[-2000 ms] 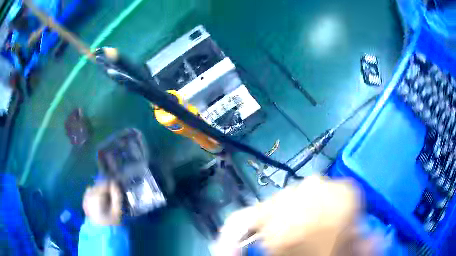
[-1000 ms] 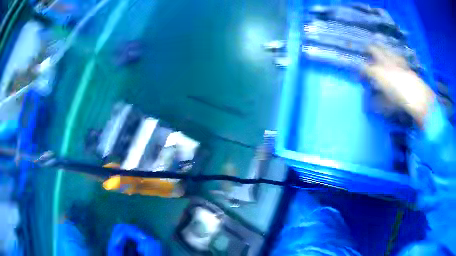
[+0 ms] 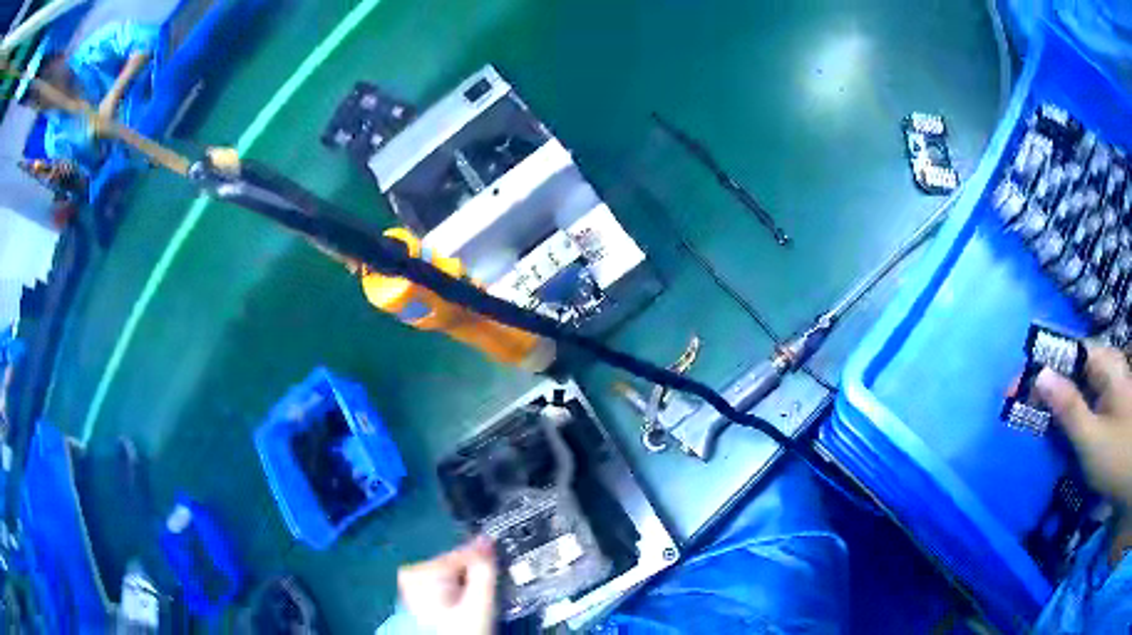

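Note:
A dark device housing (image 3: 534, 533) lies on a pale holding fixture (image 3: 646, 533) at lower centre. My left hand (image 3: 453, 583) is at the housing's lower left edge, fingers curled; whether it grips the edge is unclear. My right hand (image 3: 1099, 409) is over the large blue tray (image 3: 919, 372) at right, its fingertips on a small black-and-silver module (image 3: 1043, 372). Rows of modules fill the tray's far part. The electric screwdriver (image 3: 466, 316), orange-yellow, hangs above the housing's far end, its dark cable crossing the view.
A white-and-black screw feeder (image 3: 509, 199) stands beyond the screwdriver. A silver air blow gun (image 3: 720, 403) lies right of the housing. A blue parts bin (image 3: 329, 459) stands left. A loose module (image 3: 929, 153) and thin black rod (image 3: 726, 180) lie on the bench. A person (image 3: 112, 99) is far left.
The view swung right and back. My right hand has moved from near the bench work to the tray and has a module at its fingertips. The housing now lies on the fixture; the blue bin shows at left.

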